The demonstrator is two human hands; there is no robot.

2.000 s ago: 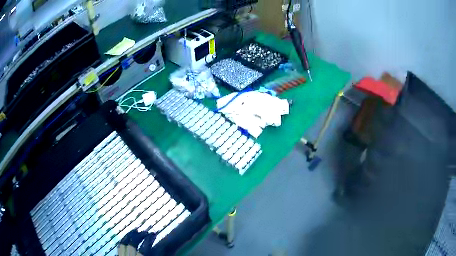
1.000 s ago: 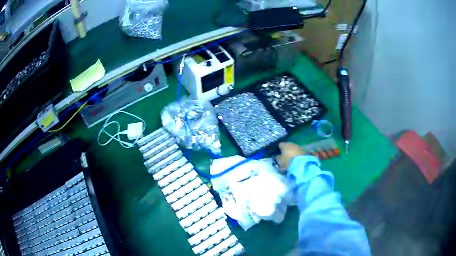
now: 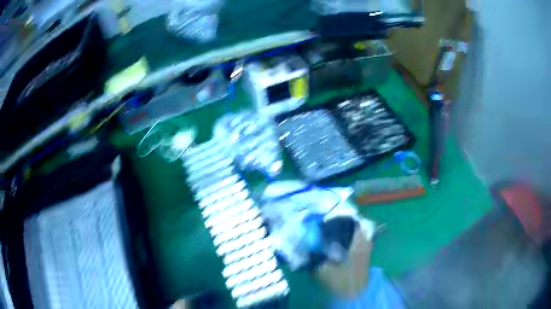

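The frame is blurred. My right hand (image 3: pixel 347 259), with black on the fingers and a light blue sleeve, is over the lower right of a crumpled white cloth (image 3: pixel 284 208). A blurred blue thing (image 3: pixel 311 231) shows at its fingertips; I cannot tell if it is held. A small piece of skin at the bottom edge, probably my left hand (image 3: pixel 180 304), is mostly cut off. A row of silver metal housings (image 3: pixel 235 223) lies on the green mat left of the cloth. More housings fill the black bin (image 3: pixel 134 232) at the left.
Two small parts trays (image 3: pixel 317 145) stand behind the cloth, near a clear plastic bag (image 3: pixel 249 142) and a white box device (image 3: pixel 278 87). An orange-edged strip (image 3: pixel 391 192), a blue ring (image 3: pixel 408 162) and a dark pen-shaped tool (image 3: pixel 436 139) are at the right. A white cable (image 3: pixel 181 140) lies behind the housings.
The view has swung right from the bin. My right hand has come back from beside the small trays to the white cloth. A bit of skin now shows at the bottom edge.
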